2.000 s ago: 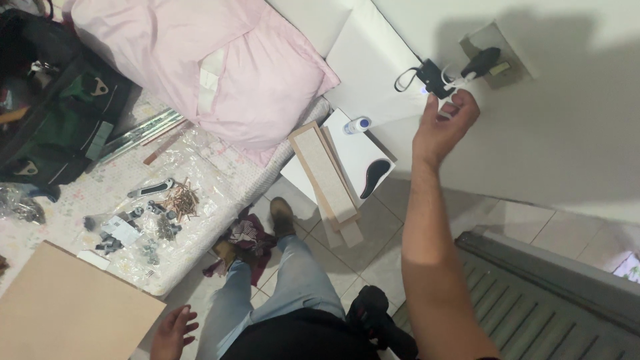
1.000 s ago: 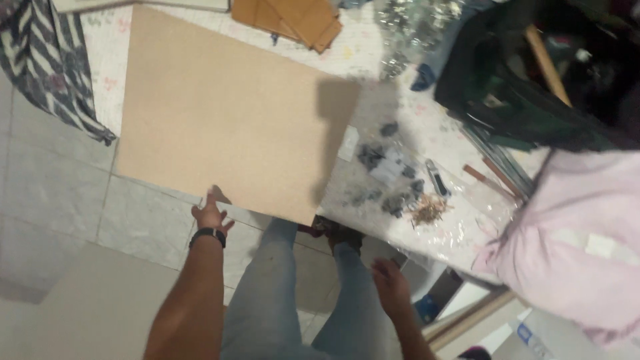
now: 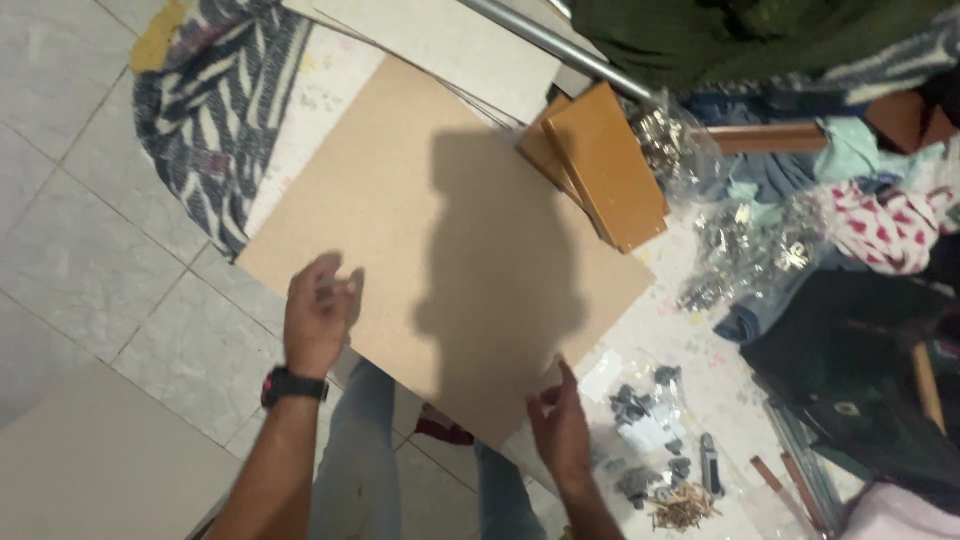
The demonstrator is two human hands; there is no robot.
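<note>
A flat, light brown board [image 3: 390,195] lies on the bed, with its near edge toward my legs and a shadow across its middle. My left hand [image 3: 322,307], below a black wristwatch [image 3: 294,385], is over the board's left part, fingers apart and curled, holding nothing. Close to the board's near right corner is my right hand [image 3: 559,420], its fingers apart and nothing between them. Whether either hand touches the board, I cannot tell. Orange-brown panels [image 3: 607,169] rest at the board's far right edge.
White panels [image 3: 450,52] and a metal tube [image 3: 555,46] lie beyond the board. Right are bagged metal hardware [image 3: 750,240], a dark tool bag [image 3: 840,375], a utility knife [image 3: 710,465], wooden dowels [image 3: 684,506] and grey fittings [image 3: 634,405]. A zebra-patterned cloth [image 3: 217,135] hangs at left.
The view has swung far from the wall socket to the board. My right hand, at the charger two seconds ago, is now beside the board. My left hand has moved from the near edge to over the board.
</note>
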